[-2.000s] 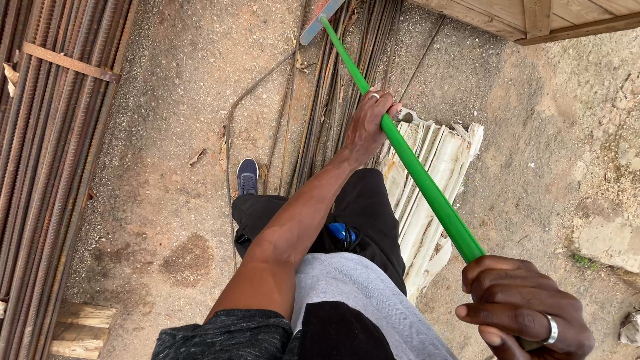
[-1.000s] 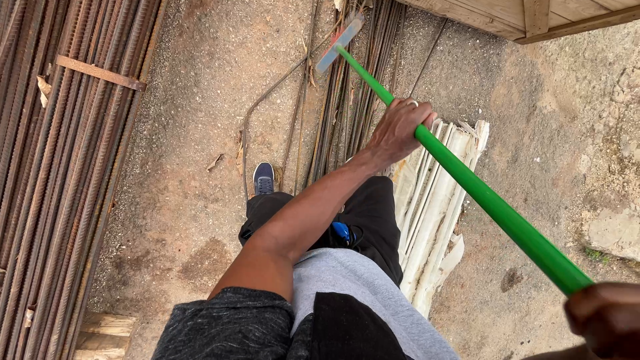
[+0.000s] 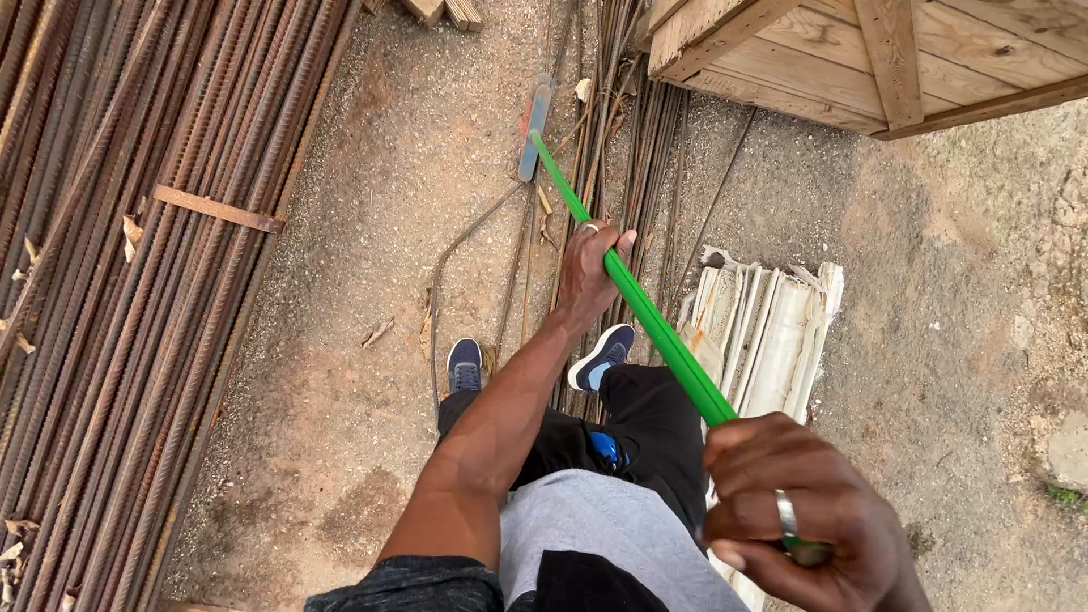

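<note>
A long green broom handle [image 3: 659, 327] runs slantwise across the view, from the lower right up to a broom head [image 3: 535, 127] over the ground at the upper middle. My left hand [image 3: 591, 263] is closed around the middle of the handle. Near its top end, my right hand [image 3: 803, 510] grips the same handle, and the end shows below the fingers. Beside the broom head lie thin rusty steel rods [image 3: 650, 170]. The bristles cannot be made out; the head looks slightly blurred.
A strapped bundle of rusty rebar [image 3: 195, 255] lies along the left. At the upper right stands a wooden crate [image 3: 807, 64]. Long white, weathered pieces [image 3: 778, 331] lie right of my feet. A bent rod [image 3: 438, 289] is on the ground near my shoe [image 3: 465, 365].
The broom head has moved left, off the rods it was over a second ago. My right hand, at the right edge then, is farther into view. A second shoe now shows.
</note>
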